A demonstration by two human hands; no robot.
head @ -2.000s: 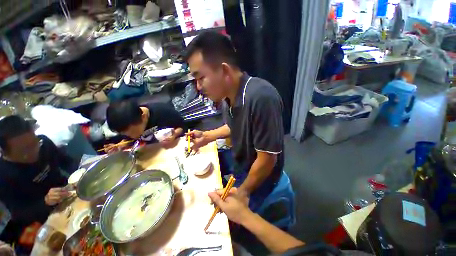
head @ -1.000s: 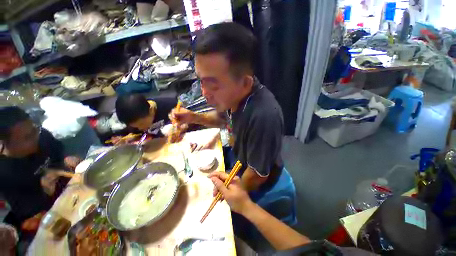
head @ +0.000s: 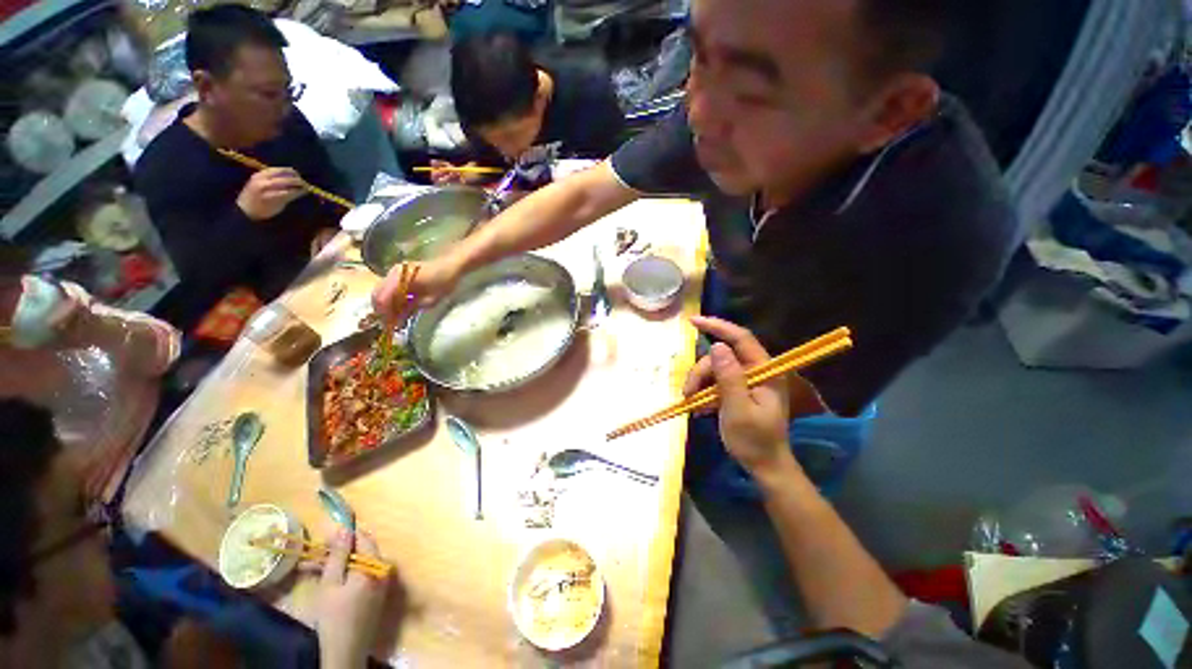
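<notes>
My right hand is at the table's right edge, shut on a pair of yellow-orange chopsticks; their tips point left, over the wood-coloured table. My left hand is not in view. A white bowl with pale food and brownish bits stands near the table's front edge. A dark shiny spoon and small scraps lie beyond it. A metal pot of milky soup stands further back, beside a square dark-rimmed tray of red, orange and green stir-fry.
A second pot stands behind. A person at the right reaches across with chopsticks into the tray. Three other people sit around the table with chopsticks. Short green spoons and a rice bowl are at left. A cloth-filled bin stands right.
The view has tilted down and left, bringing the near bowls and spoons into sight. The person at right has leaned in and reached to the tray. My right hand still holds the chopsticks.
</notes>
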